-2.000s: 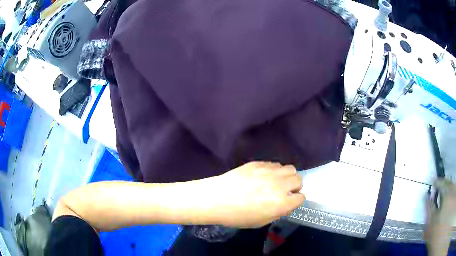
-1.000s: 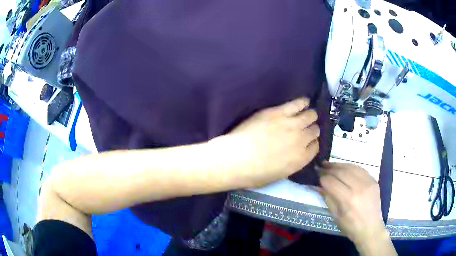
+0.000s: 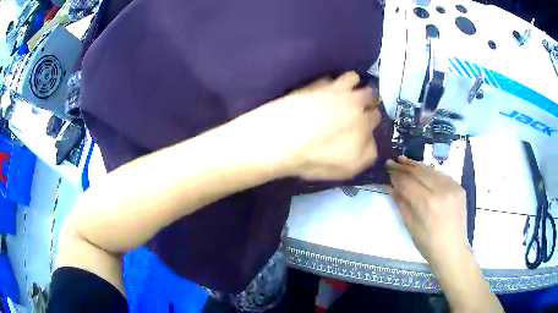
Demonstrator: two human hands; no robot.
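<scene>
The plum garment body (image 3: 202, 67) covers the left and middle of the table and hangs over the front edge, with fuzzy grey check fleece (image 3: 264, 286) at its lower edge. My left hand (image 3: 339, 131) has its fingers curled on the cloth just left of the needle area. My right hand (image 3: 428, 202) pinches the cloth edge in front of the presser foot (image 3: 401, 143). The cloth edge lies beside the foot; whether it is under it is hidden. The sewing machine (image 3: 453, 92) has a white head, a blue stripe and "JACK" lettering. A narrow plum strip (image 3: 469, 195) lies right of the needle.
Black shears (image 3: 539, 214) lie on the table at the right. A measuring scale (image 3: 367, 269) runs along the table's front edge. A grey unit with a round vent (image 3: 48, 74) stands at the far left. Blue plastic (image 3: 150, 281) shows below the table.
My right hand has left the shears and come to the cloth edge by the foot. My left hand has moved up and right onto the cloth. The cloth has shifted left in view.
</scene>
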